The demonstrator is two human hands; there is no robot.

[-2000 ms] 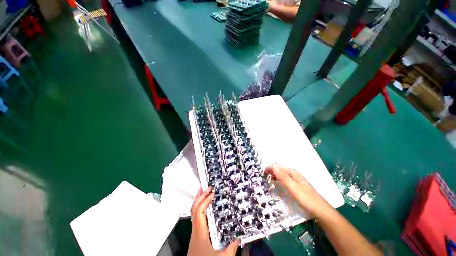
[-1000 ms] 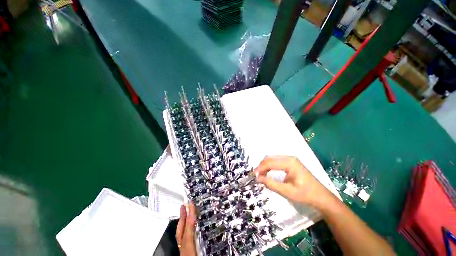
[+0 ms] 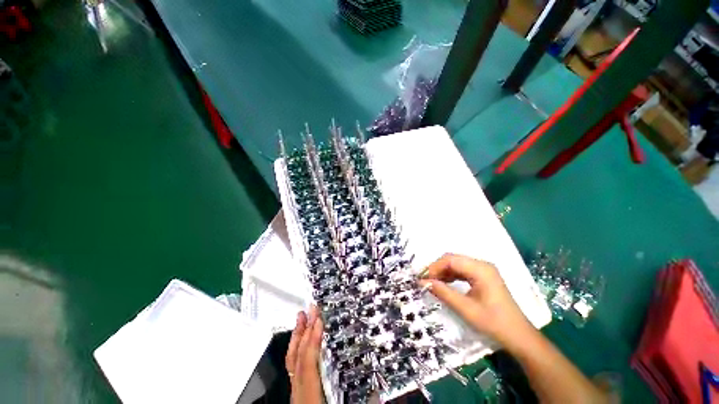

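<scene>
Dense rows of small circuit boards with upright metal leads (image 3: pixel 339 229) stand on the left part of a white foam board (image 3: pixel 441 181). My right hand (image 3: pixel 473 296) is at the right edge of the rows, thumb and forefinger pinched at a board's edge or lead; what lies between the fingertips is too small to tell. My left hand (image 3: pixel 305 355) lies against the left edge of the white board near its lower end, fingers together, partly cut off by the lower picture edge.
Loose circuit boards with leads (image 3: pixel 569 296) lie right of the white board. Red foam sheets (image 3: pixel 682 331) are at far right. A stack of boards (image 3: pixel 370 14) and a crumpled clear bag (image 3: pixel 410 91) sit beyond, beside a green post (image 3: pixel 465 59). White trays (image 3: pixel 185 347) are at lower left.
My right hand has moved up along the right edge of the rows since two seconds ago and stays near there. My left thumb, seen at the near edge earlier, no longer shows. The view has shifted.
</scene>
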